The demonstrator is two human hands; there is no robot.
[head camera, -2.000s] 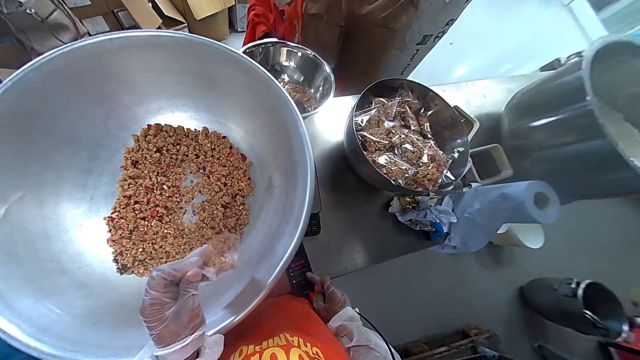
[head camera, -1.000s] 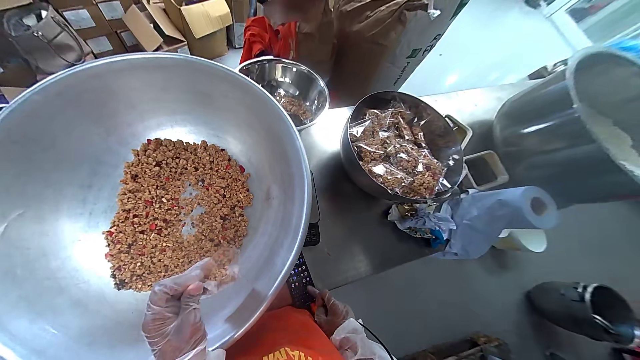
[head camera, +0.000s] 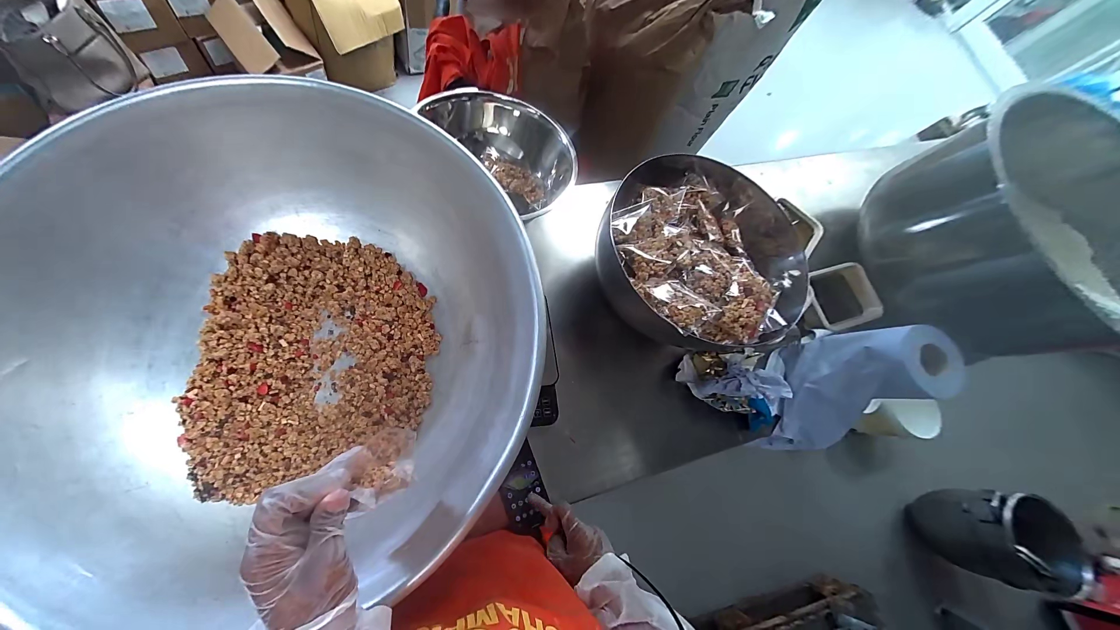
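Granola (head camera: 306, 367) with red pieces lies in a wide metal bowl (head camera: 411, 157), with patches of bare metal showing near its middle. My left hand (head camera: 302, 542), in a clear glove, pinches a small clear plastic bag (head camera: 387, 464) holding some granola, low over the near edge of the granola. My right hand (head camera: 573, 538), also gloved, is outside the bowl beside a phone (head camera: 522, 486), a finger reaching to its edge; its grip is unclear. Filled clear bags (head camera: 696, 262) are heaped in a deep metal pot (head camera: 617, 297). A smaller steel bowl (head camera: 556, 157) holds some granola (head camera: 516, 182).
A metal table (head camera: 604, 420) carries the pot, with a paper roll (head camera: 875, 372) and crumpled wrappers (head camera: 735, 385) at its edge. A large grey container (head camera: 945, 227) stands right. Cardboard boxes (head camera: 359, 52) and brown paper sacks (head camera: 604, 79) are behind. A dark boot-like object (head camera: 989, 534) is lower right.
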